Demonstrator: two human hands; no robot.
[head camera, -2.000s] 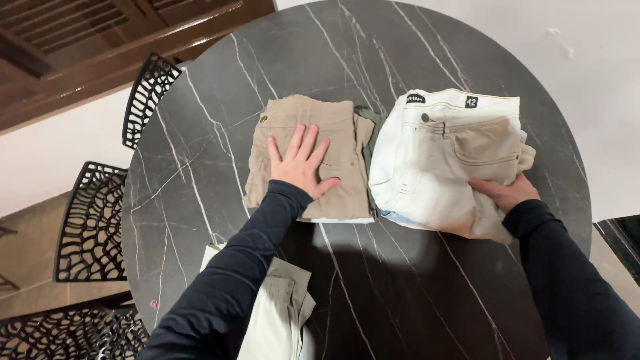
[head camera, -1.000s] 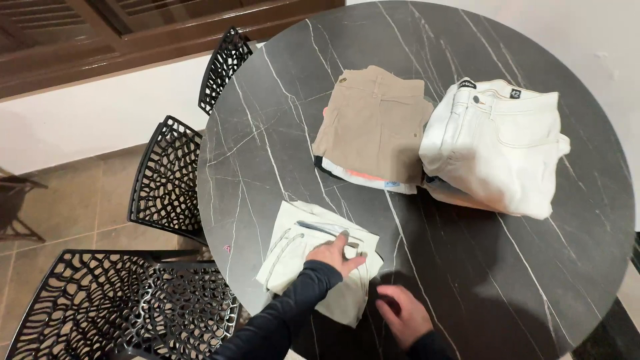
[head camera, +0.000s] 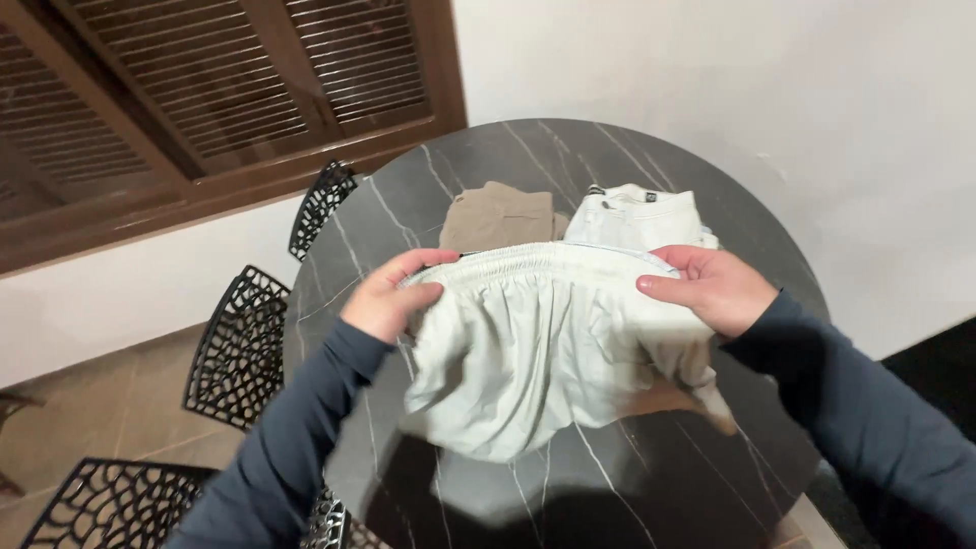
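My left hand (head camera: 393, 293) and my right hand (head camera: 707, 286) pinch the two ends of the gathered elastic waistband of a pale off-white garment (head camera: 526, 351). Its cloth hangs loosely between them, over the near half of the round table. Beyond the waistband lies a folded brown garment (head camera: 499, 215), with its near part hidden. To the right of that, folded white jeans (head camera: 640, 217) lie behind the held waistband, their own waistband facing the far side.
The round black marble-patterned table (head camera: 488, 496) stands close to a white wall (head camera: 686, 69). Black lattice-backed chairs (head camera: 236, 347) line its left side. A brown louvred wooden shutter (head camera: 206, 84) is at the upper left.
The pale garment, folded on the table a second ago, is now lifted and opened out between both hands. The view has tilted up toward the wall and shutter.
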